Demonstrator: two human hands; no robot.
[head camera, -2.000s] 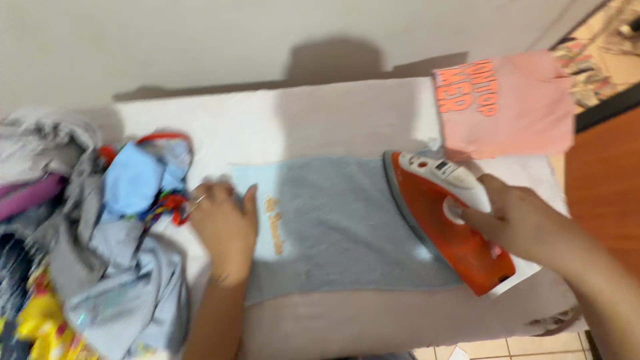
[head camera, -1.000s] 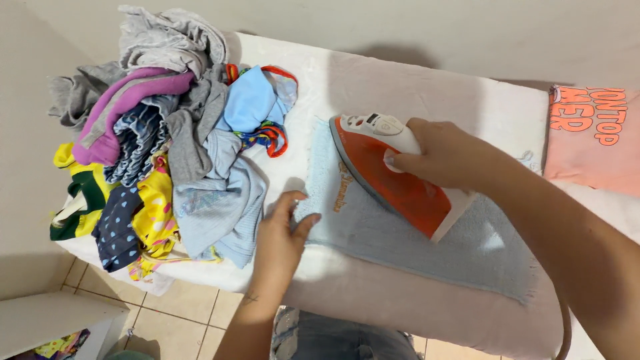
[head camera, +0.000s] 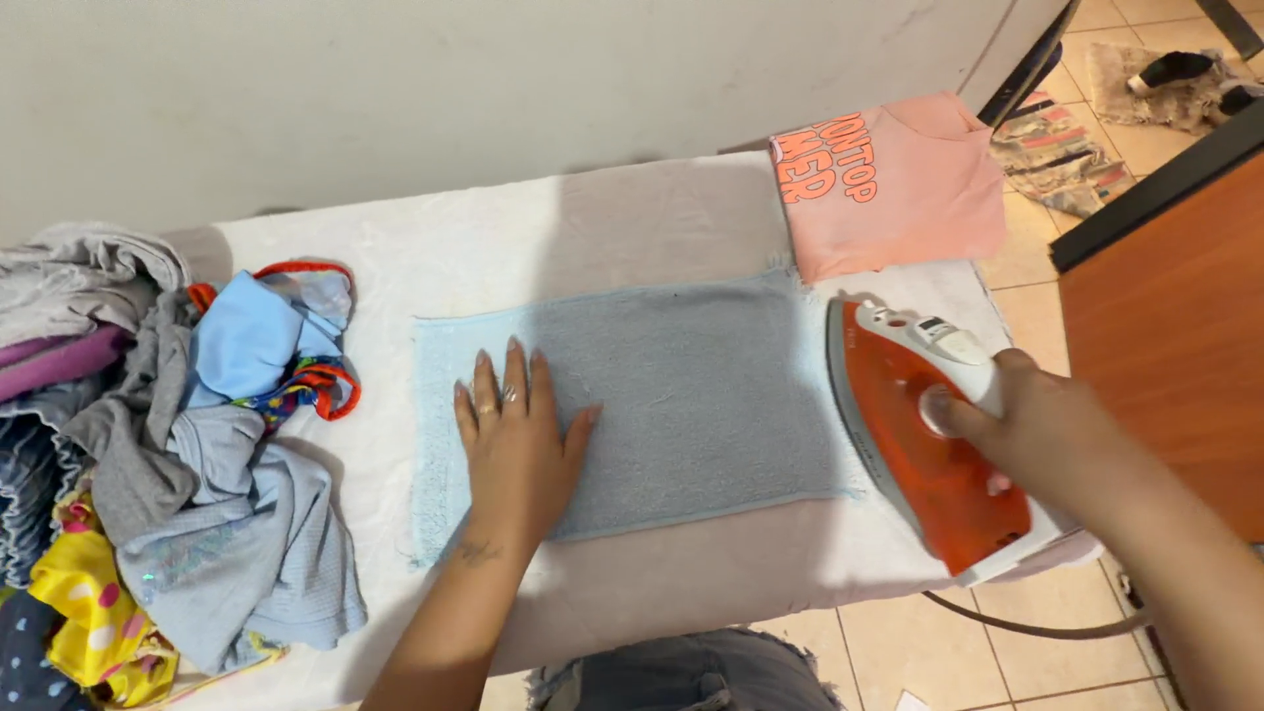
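A light blue towel (head camera: 691, 395) with frayed ends lies spread flat on the padded ironing surface (head camera: 454, 247). My left hand (head camera: 523, 444) rests palm down on its left part, fingers spread, holding nothing. My right hand (head camera: 1027, 434) grips the handle of an orange and white steam iron (head camera: 928, 454), just off the towel's right end, its tip pointing away from me. Whether the soleplate touches the surface cannot be told. The towel's lettering seen earlier does not show now.
A heap of crumpled clothes (head camera: 237, 513) covers the left end. At the back right lies a folded pink shirt (head camera: 899, 188) with printed lettering. The iron's cord (head camera: 1027, 627) hangs past the front edge. A wall (head camera: 395, 99) runs behind; an orange-brown wooden panel (head camera: 1175, 336) stands right.
The iron has moved right, from over the towel to beyond its right end. My left hand, at the towel's left edge before, now lies flat on it. The lettering is out of sight.
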